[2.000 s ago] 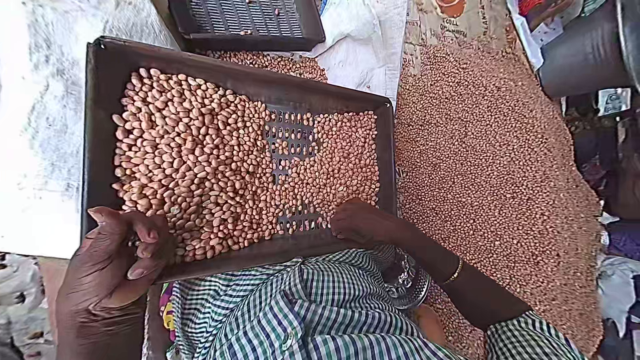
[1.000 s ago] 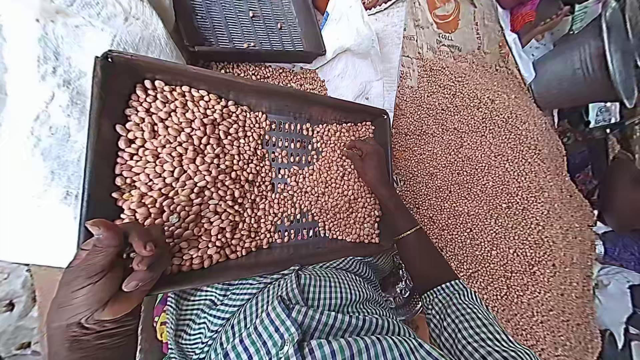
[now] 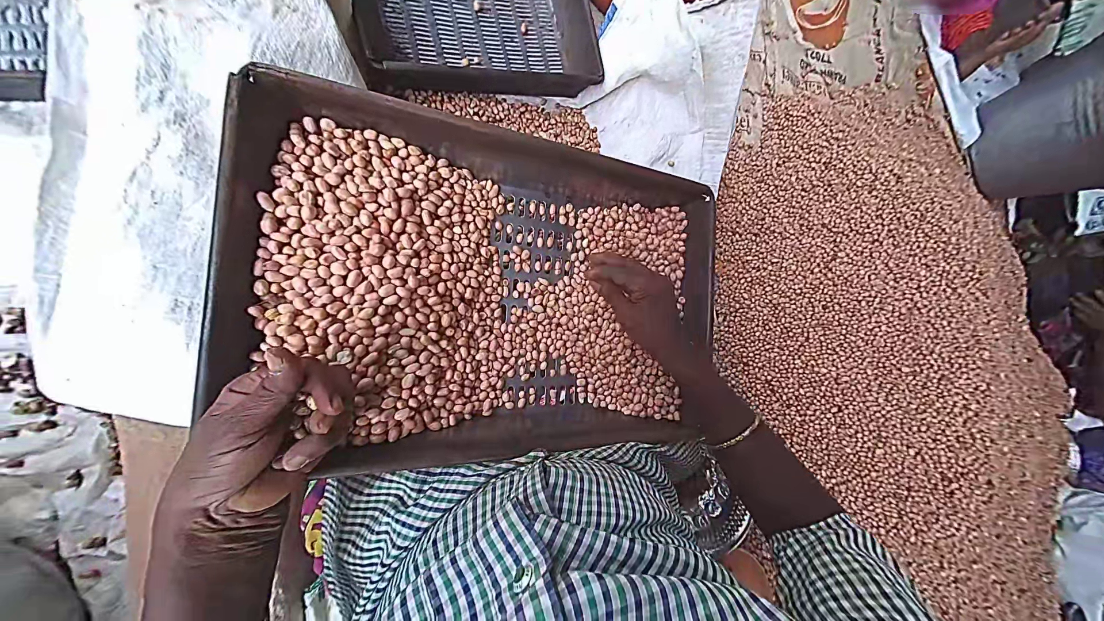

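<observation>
A black slotted plastic tray (image 3: 457,151) rests at my lap, tilted in view. Larger shelled peanuts (image 3: 371,267) fill its left part and smaller peanuts (image 3: 604,336) lie in its right part, with bare slots between them. My left hand (image 3: 267,423) is at the tray's lower left corner, its fingers curled over the rim among the nuts; whether nuts are in the fingers cannot be told. My right hand (image 3: 638,302) hovers over or touches the smaller nuts, fingers bent together, and what lies under them is hidden.
A large heap of small peanuts (image 3: 862,345) spreads at the right on printed sacking (image 3: 811,52). Another black slotted tray (image 3: 479,78) stands at the top beside a small peanut pile (image 3: 517,121). White sacking (image 3: 112,259) lies at the left. A dark bucket (image 3: 1044,129) and another person's hand (image 3: 1022,34) are upper right.
My right hand has gone from the tray's lower edge to its upper right part, then slightly down and left over the small nuts. My left hand stays at the lower left corner.
</observation>
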